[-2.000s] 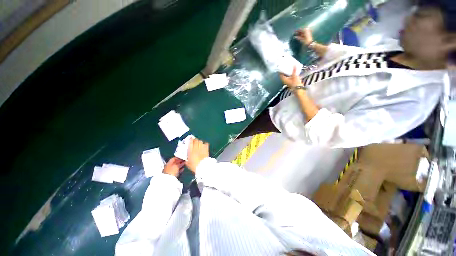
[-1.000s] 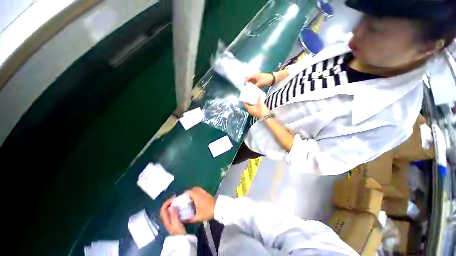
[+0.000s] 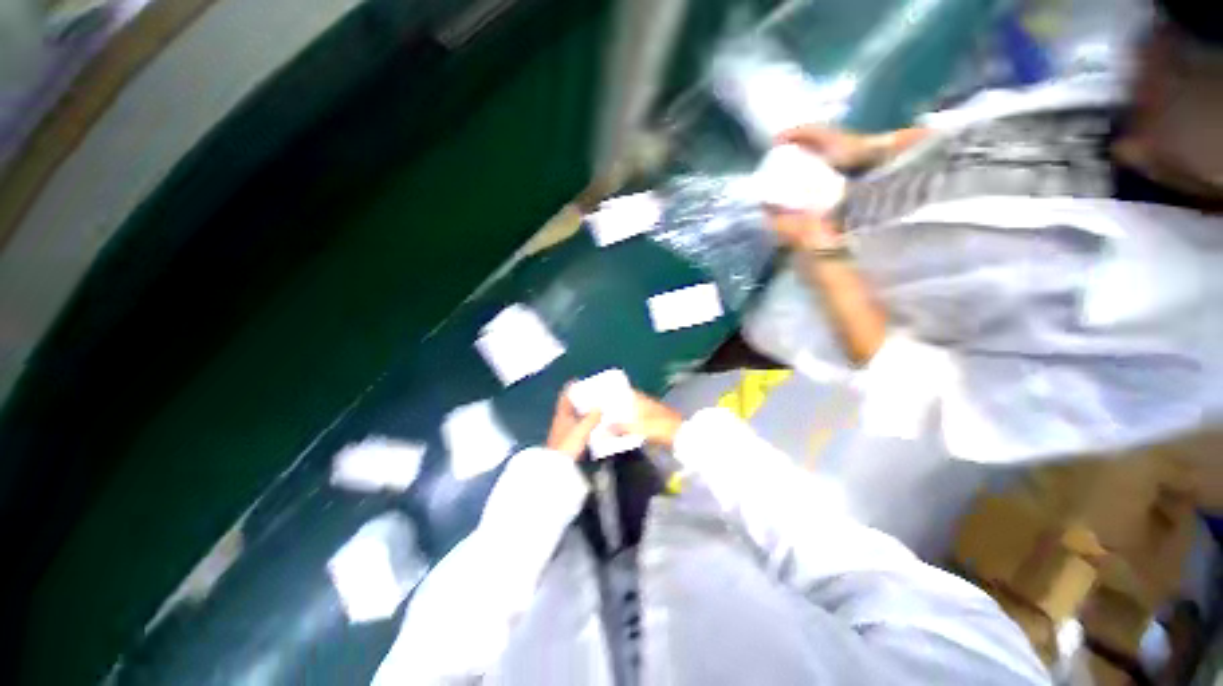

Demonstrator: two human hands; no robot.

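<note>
My left hand [image 3: 573, 424] and my right hand [image 3: 653, 420] hold a small stack of white cards [image 3: 606, 409] between them, close to my body at the bench's front edge. The frame is blurred, so the separate cards and print do not show. Several small piles of white cards lie on the green bench: one [image 3: 519, 345] just beyond my hands, one [image 3: 476, 440] to the left, one [image 3: 377, 464] farther left, and a larger one [image 3: 377, 570] at the lower left. Two more piles, one [image 3: 625, 217] and another [image 3: 685, 307], lie toward the co-worker.
A co-worker [image 3: 1019, 322] in a white coat stands at the right, holding white cards [image 3: 801, 180]. Clear plastic bags [image 3: 711, 215] lie on the bench [image 3: 590, 298] beside them. A pale post [image 3: 636, 87] rises at the bench's back edge. Cardboard boxes [image 3: 1060, 536] lie at lower right.
Compared with one second ago, the view has swung, so the piles sit higher and further right. Both hands still hold the stack, now with a flat face showing. The co-worker still holds cards.
</note>
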